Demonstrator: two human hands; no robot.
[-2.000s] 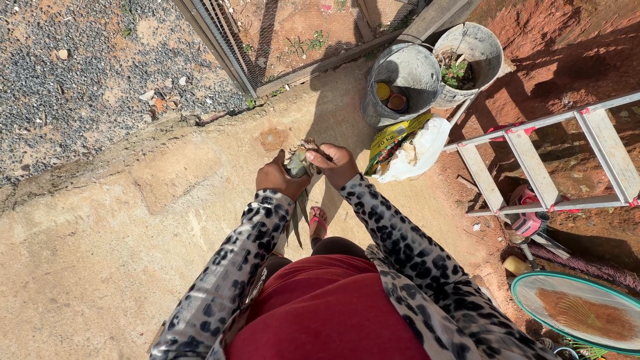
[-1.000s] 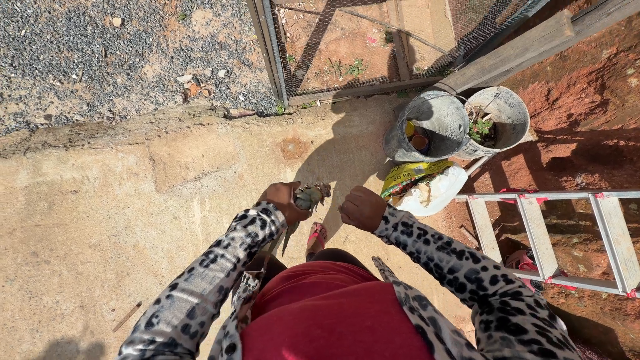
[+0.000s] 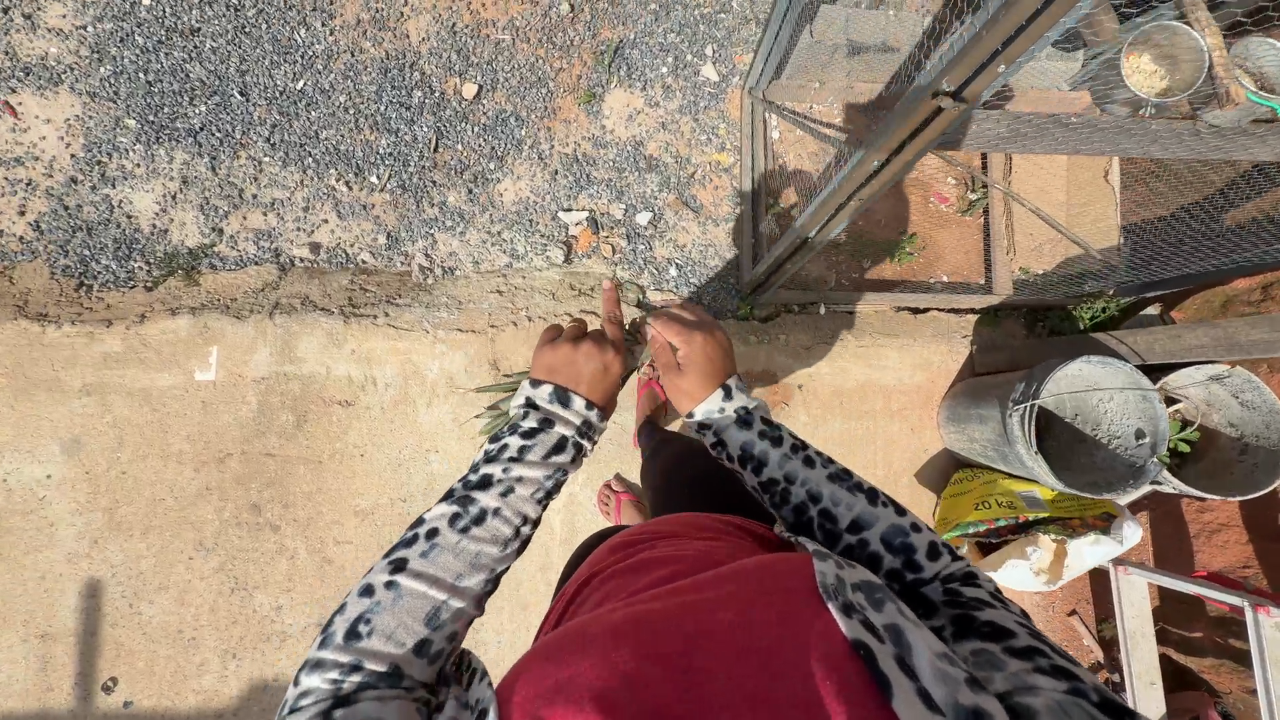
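Note:
My left hand (image 3: pixel 585 358) is over the edge of the concrete path with its index finger pointing out and the other fingers curled. Long narrow green leaves (image 3: pixel 500 400) stick out to the left from beneath it, so it holds a plant whose base is mostly hidden. My right hand (image 3: pixel 688 352) is close beside it, fingers bent around the near end of the plant; what lies between its fingers cannot be made out. Below the hands are my feet in pink flip-flops (image 3: pixel 620 498).
Gravel (image 3: pixel 350 130) borders the concrete path (image 3: pixel 250 480). A wire-mesh enclosure (image 3: pixel 900 170) with a wooden frame is at upper right. Two grey buckets (image 3: pixel 1095 425), a yellow printed bag (image 3: pixel 1010 500) and an aluminium stepladder (image 3: pixel 1140 640) are on the right.
The hands, apart one second ago with the plant in the left, are now together. The left index finger now points outward. The view has shifted toward the gravel and the mesh enclosure.

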